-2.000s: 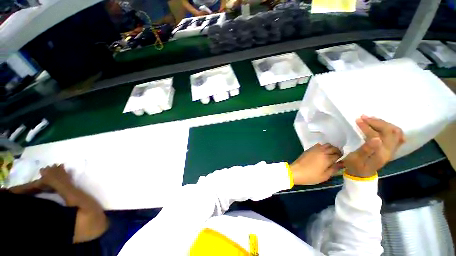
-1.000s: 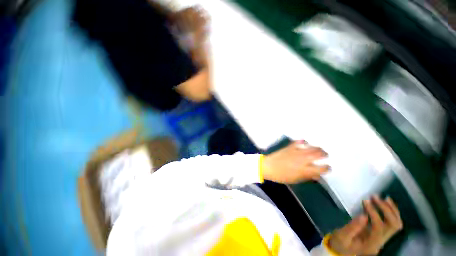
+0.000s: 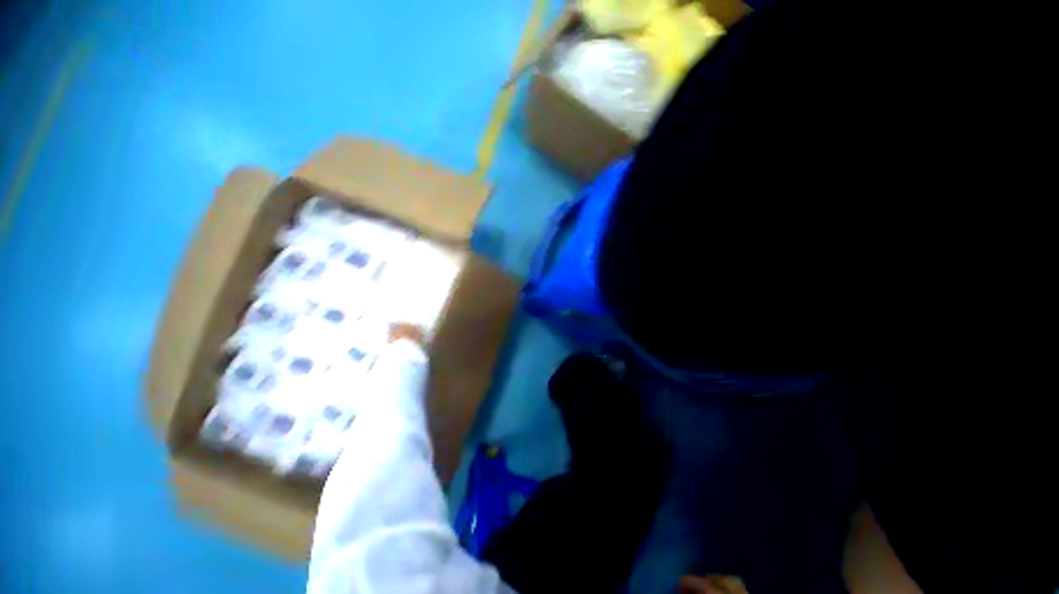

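An open brown carton stands on the blue floor. It holds rows of white bagged devices with small grey ovals, and a plain white area on its right side. My left hand reaches down into the carton, over the right part of the white items. It is small and blurred, its fingers are mostly hidden, and whether it grips anything cannot be told. At the bottom edge a few fingers show, cut off; whether they are my right hand is unclear.
A person in black sits close on the right on a blue stool, with a bare forearm low down. Another carton with clear bags and yellow material stands at the top. A dark leg and blue object are beside the carton.
The view has swung left and down from the bench to the floor. My left hand has moved from the white bench covering into the carton. The white block handled earlier is out of view.
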